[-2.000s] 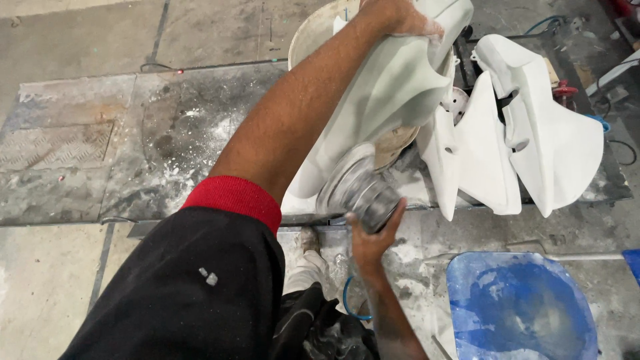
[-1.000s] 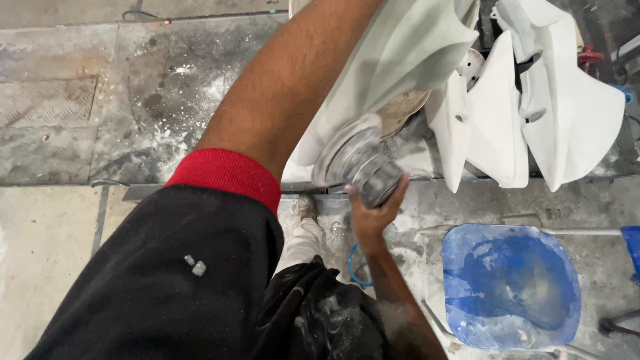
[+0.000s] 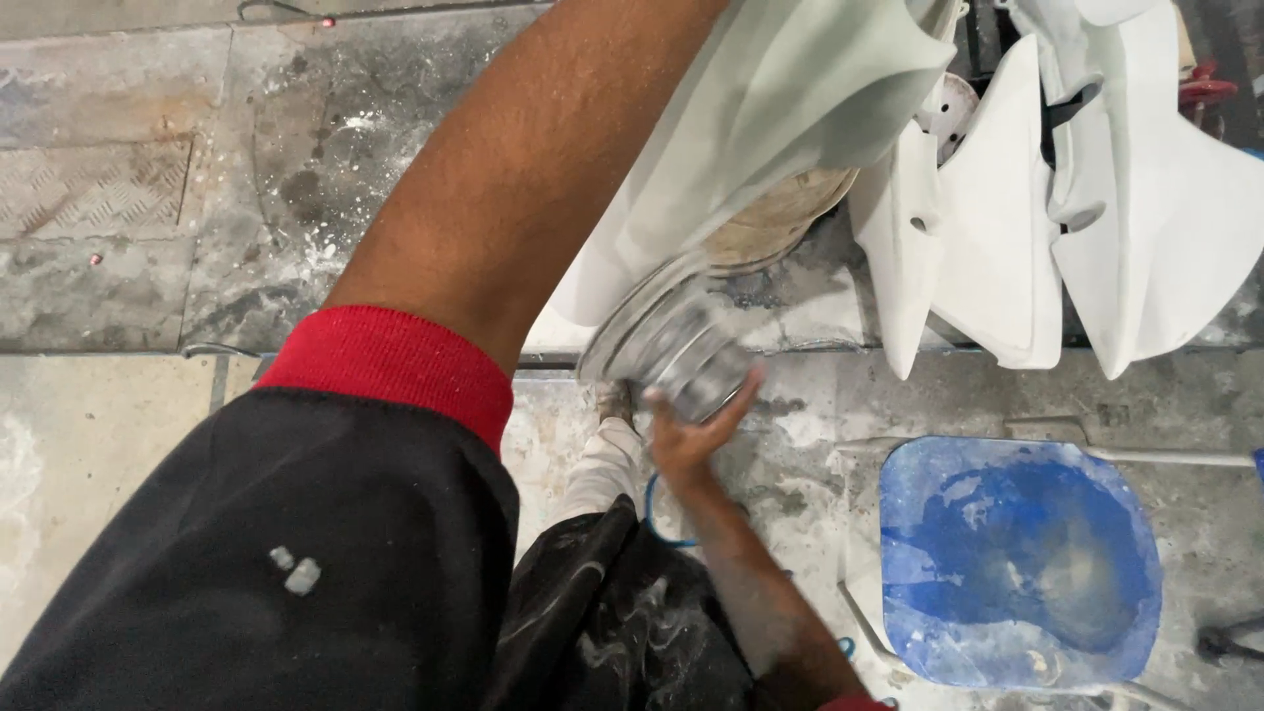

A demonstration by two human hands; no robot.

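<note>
My right hand grips the back end of a grey round power tool, apparently a sander, blurred by motion. Its wide disc lies at the lower end of a large, curved, pale grey-white panel. Across the picture stretches my left forearm, in a black sleeve with a red cuff, up over the panel's left side; the left hand itself is beyond the top edge. Beneath the panel shows a round, worn, beige drum or stool top.
Several white moulded panels stand at the right, with a red object behind them. A blue plastic stool or chair seat, dusty and with metal legs, is at the lower right. A blue hose curves near my leg. White dust marks the floor.
The view has shifted, and my left hand, seen on the panel's top two seconds ago, is out of the picture. My right hand still holds the tool at the panel's lower end.
</note>
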